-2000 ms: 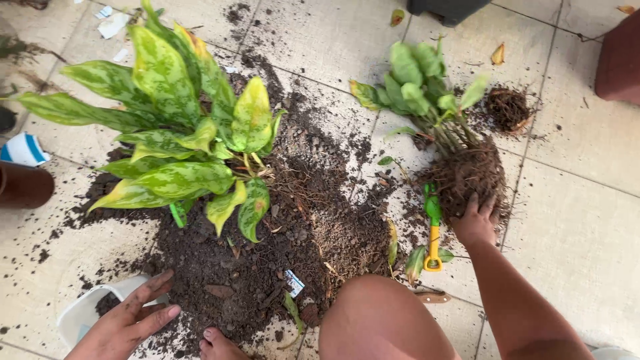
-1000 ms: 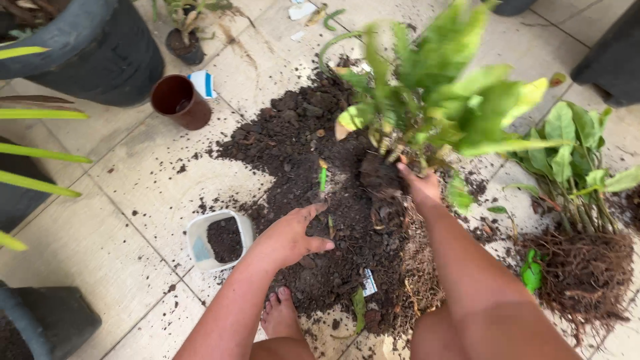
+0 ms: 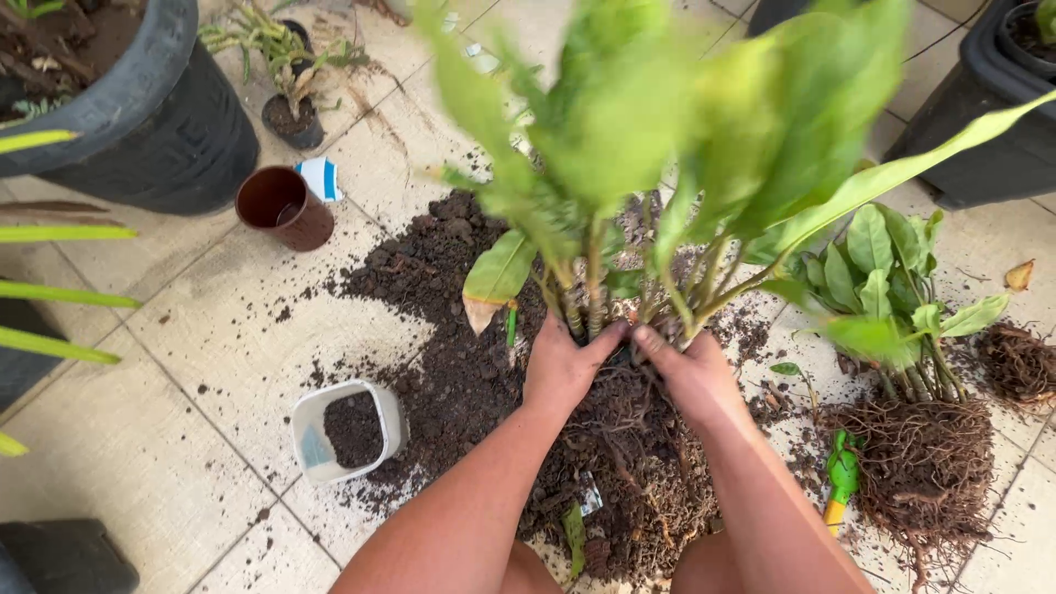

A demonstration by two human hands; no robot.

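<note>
A leafy green plant [image 3: 594,272], its upper leaves blurred, stands between my hands above dark loose soil [image 3: 462,363]. My left hand [image 3: 565,363] grips the stem bases on the left side, and my right hand [image 3: 689,367] grips those on the right; the thumbs nearly meet. Below them hangs a mass of roots and soil [image 3: 631,429]. My fingers behind the stems are hidden. On the right lies a second plant's root ball [image 3: 928,462] with its leaves [image 3: 879,264] pointing away, beside a hand tool with a green and yellow handle [image 3: 841,474].
A white plastic tub [image 3: 396,421] holding some soil and a brown plastic cup [image 3: 309,223] are left of the soil. Large dark pots [image 3: 165,132] stand at the upper left and upper right [image 3: 949,140]. A small potted plant [image 3: 297,132] and a loose root clump [image 3: 1019,363] lie farther out.
My left hand has moved from over the soil onto the stem bases, joining my right hand. Two seconds ago my right hand was on the other plant's root ball and this plant lay on the soil.
</note>
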